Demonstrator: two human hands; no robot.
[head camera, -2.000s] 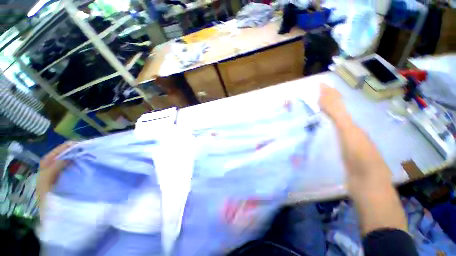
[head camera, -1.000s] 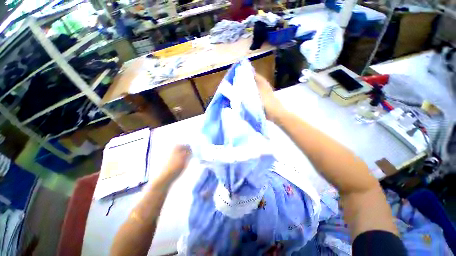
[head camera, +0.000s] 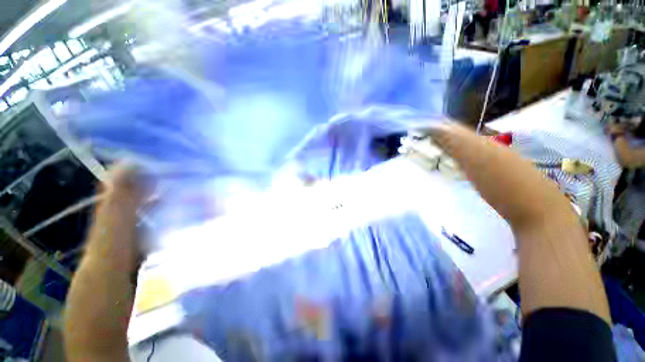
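A light blue dress (head camera: 396, 261) with red and orange flower marks is spread in the air in front of me, strongly blurred. Its upper part is plain blue cloth, raised high. Its gathered skirt hangs at the bottom of the view. My left hand (head camera: 126, 185) is at the cloth's left edge, blurred, and appears to hold it. My right hand (head camera: 442, 134) grips the cloth's edge at the right. Small black thread snips (head camera: 457, 240) lie on the white table right of the skirt.
The white table (head camera: 488, 272) shows at the right. A yellow-tan paper (head camera: 155, 291) lies at its left end. Books (head camera: 424, 152) are partly hidden behind the cloth, with a red item (head camera: 503, 138) near them. Another person's arm (head camera: 626, 152) is at the far right.
The dress has swung up and opened wide, covering the back of the view. My hands have moved far apart, left hand leftward, right hand rightward. The view has tilted up.
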